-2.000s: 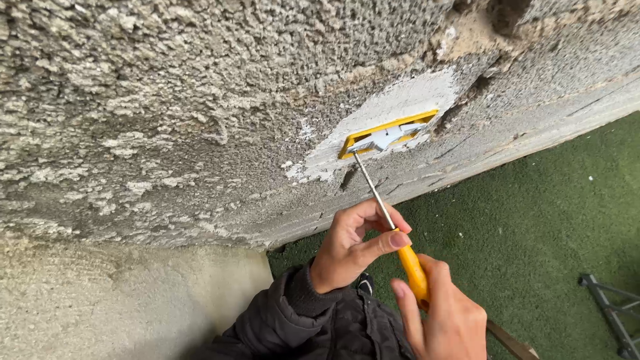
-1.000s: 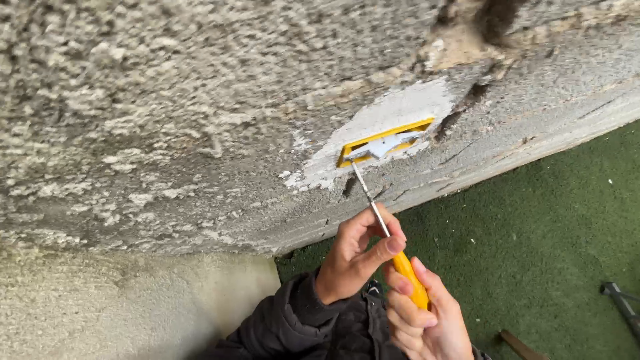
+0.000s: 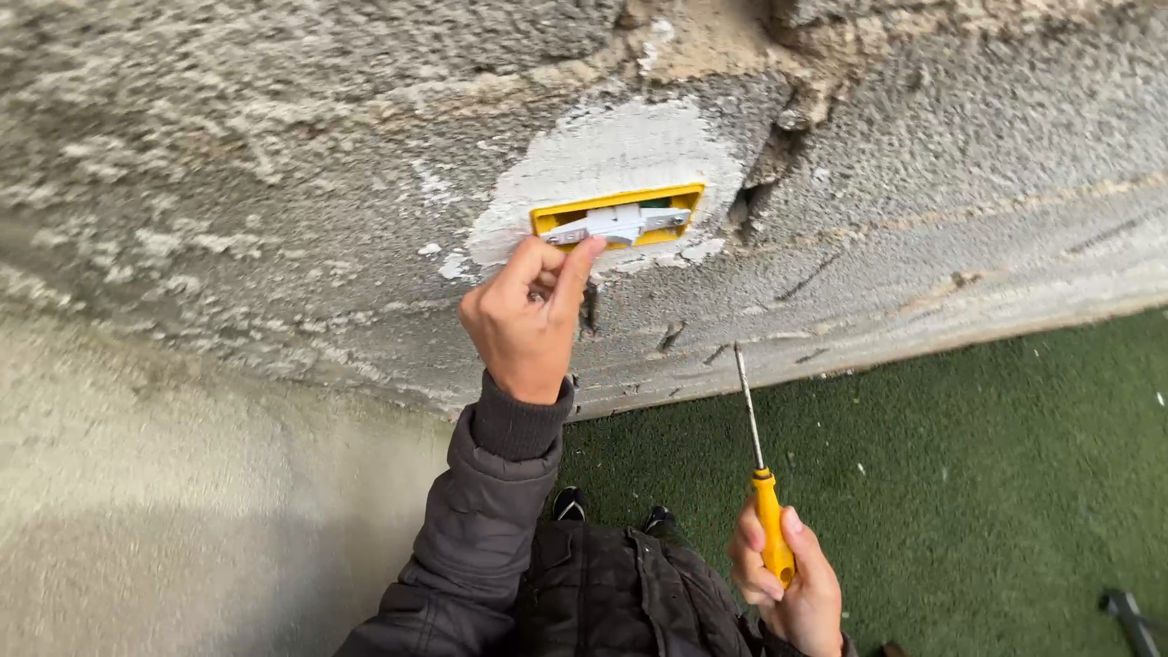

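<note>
A yellow electrical wall box (image 3: 620, 196) is set in a patch of white plaster (image 3: 630, 146) on the rough block wall. A light grey socket insert with a metal mounting strap (image 3: 616, 222) spans its opening, slightly askew. My left hand (image 3: 529, 315) reaches up to it, with thumb and forefinger together at the insert's lower edge; whether they pinch it is hard to tell. Lower right, my right hand (image 3: 789, 570) grips the yellow handle of a screwdriver (image 3: 768, 525), its shaft pointing up and its tip apart from the box.
The rough block wall (image 3: 365, 182) has a broken gap (image 3: 776, 164) right of the plaster. A smoother wall (image 3: 182, 493) adjoins at the left. Below lies green artificial turf (image 3: 967, 456), with a dark metal piece (image 3: 1131, 620) at the lower right.
The screwdriver tip, at the left end of the insert before, is now away from it, lower right with my right hand. My left hand has left the shaft and moved up to the insert.
</note>
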